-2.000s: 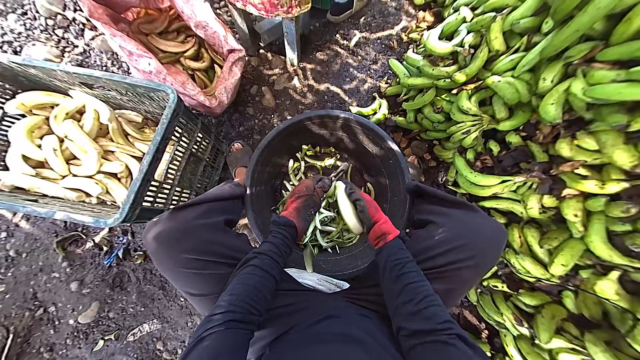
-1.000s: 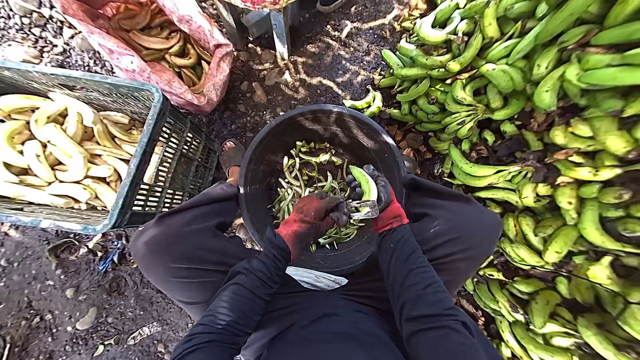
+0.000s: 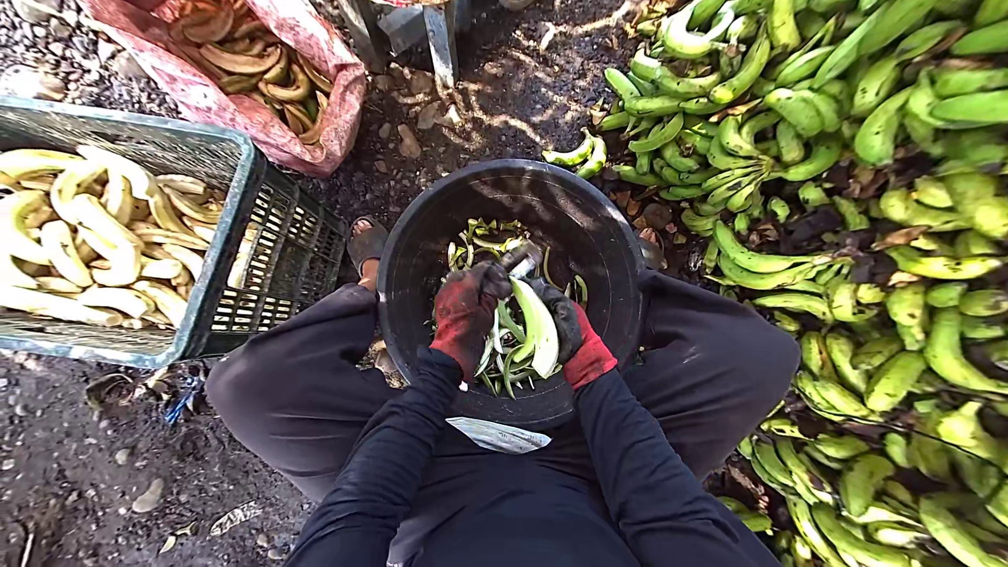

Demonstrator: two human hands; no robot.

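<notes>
My left hand (image 3: 470, 311), in a dark and red work glove, is closed around a small pale tool (image 3: 523, 258), blurred and mostly hidden by the fingers. My right hand (image 3: 575, 327), gloved alike, grips a partly peeled green plantain (image 3: 538, 327) whose pale flesh shows. Both hands are close together inside a round black tub (image 3: 508, 405) between my legs. Strips of green peel (image 3: 488, 236) lie in the tub, below and beyond the hands.
A dark plastic crate (image 3: 236, 260) of peeled plantains (image 3: 102, 236) stands at left. Behind it is a pink woven sack (image 3: 339, 118) of brownish peels or fruit (image 3: 268, 71). Unpeeled green plantains (image 3: 898, 315) are heaped along the right. Legs of a stool or small table (image 3: 441, 47) stand beyond the tub.
The plantain, upright by my right hand and mostly green a second ago, now slants down between both hands with its pale side showing. My left hand has moved up and left within the tub.
</notes>
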